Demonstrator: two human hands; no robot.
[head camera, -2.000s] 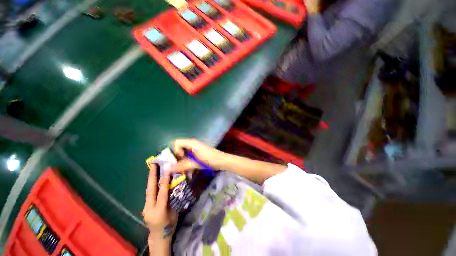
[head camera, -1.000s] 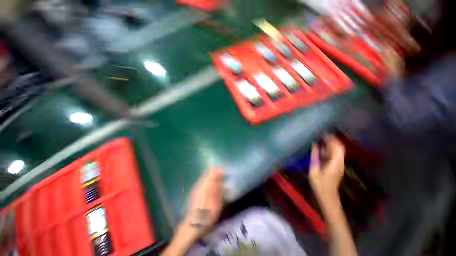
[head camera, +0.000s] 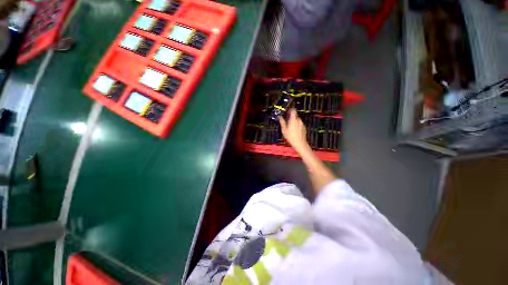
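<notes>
My right hand (head camera: 293, 131) reaches down into a deep red-orange crate (head camera: 289, 151) below the bench. Its fingertips are on a dark keypad phone (head camera: 283, 104) with yellow trim, which lies tilted over the tightly packed phones. The crate's phones stand in rows with yellow edges showing. My left hand is not in view. On the green bench, a red slotted tray (head camera: 179, 116) holds several keypad phones with lit white screens, and some pockets are empty.
A second red tray (head camera: 89, 273) is cut off at the bottom edge. Another red tray (head camera: 43, 28) is at the upper left. The bench's metal edge (head camera: 223, 146) runs beside the crate. A seated person (head camera: 312, 25) is beyond it. A brown surface (head camera: 479, 217) is at right.
The view has swung to the right and down. My right hand has moved from beside the bench edge into the crate and onto a phone. My left hand has left the picture.
</notes>
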